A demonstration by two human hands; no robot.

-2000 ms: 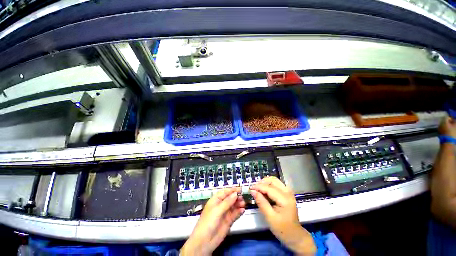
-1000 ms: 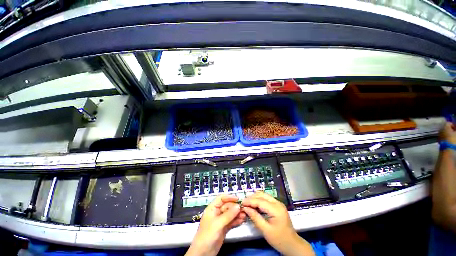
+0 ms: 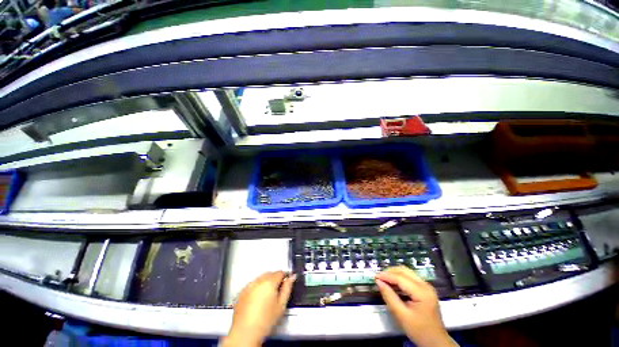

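The black carrier (image 3: 366,295) lies in the track in front of me and holds a green circuit board panel (image 3: 339,278) with rows of small white and dark parts. My left hand (image 3: 261,303) is at the carrier's left edge, fingertips touching or nearly touching it; whether it grips anything does not show. My right hand (image 3: 413,301) is over the panel's lower right part, thumb and forefinger close together at its lower edge. Anything between those fingertips is too small to tell.
Behind the track are the left blue bin (image 3: 295,202) with dark silvery parts and the right blue bin (image 3: 390,198) with orange-brown parts. A small red box (image 3: 405,126) and an orange box (image 3: 543,184) stand behind. Another carrier (image 3: 529,278) lies right, a scuffed dark plate (image 3: 180,274) left.
The hands were together at the panel's lower edge and are now apart. The carrier has shifted right along the track, narrowing the gap to the right carrier. The camera view has turned somewhat left.
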